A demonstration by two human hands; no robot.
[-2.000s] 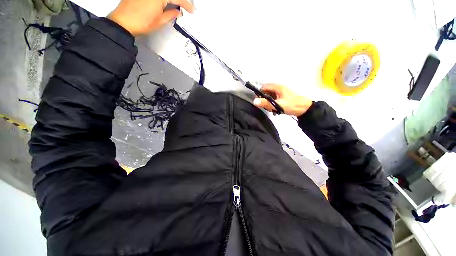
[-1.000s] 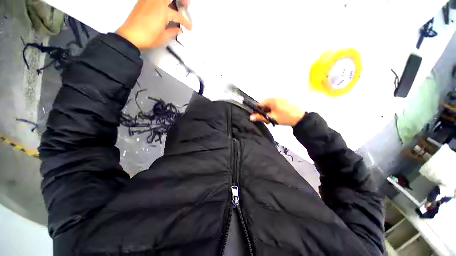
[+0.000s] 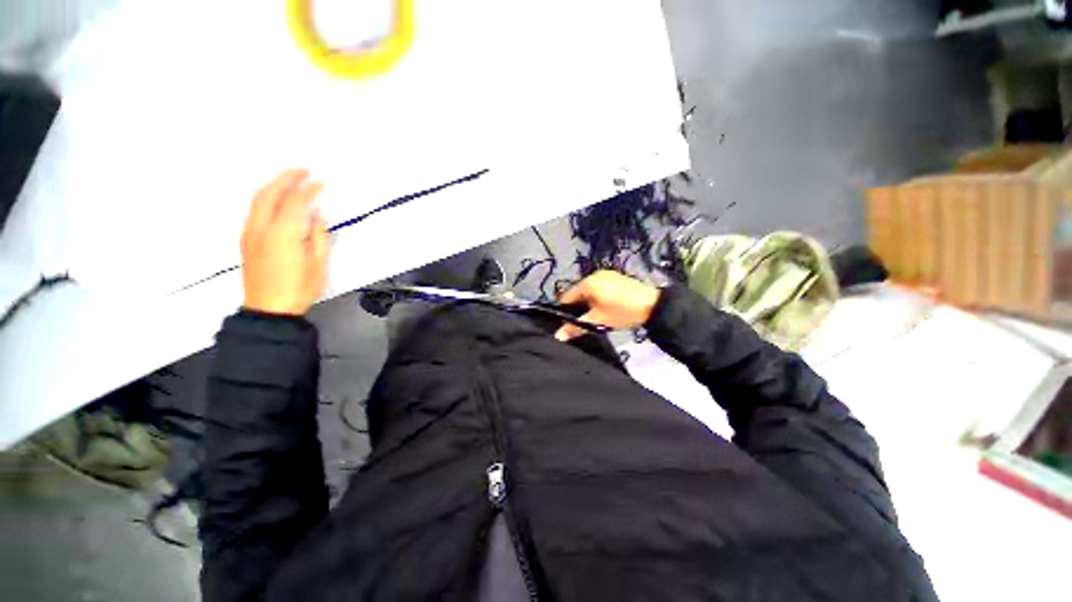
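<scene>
My left hand (image 3: 282, 247) lies on the white sheet or table top, fingers stretched upward and holding nothing that shows. A thin dark fabric edge (image 3: 411, 199) runs out from beside its fingers to the right. My right hand (image 3: 614, 303) is closed on the black handles of the shears (image 3: 464, 294). The silver blades point left, in front of my jacket and just off the table edge. Whether the blades are apart is too blurred to tell. The yellow tape roll (image 3: 400, 49) is cut off by the top edge.
The white table (image 3: 564, 106) has its corner at upper right. Dark trimmings (image 3: 623, 229) lie on the floor past its edge. A green-and-white cloth bundle (image 3: 764, 282) is right of my right hand. A brown slatted box (image 3: 970, 241) and a white surface (image 3: 893, 423) are at the right.
The view has turned, so the table and tape now show further left. My left hand has come down flat on the white surface. My right hand still holds the shears, now beyond the table edge.
</scene>
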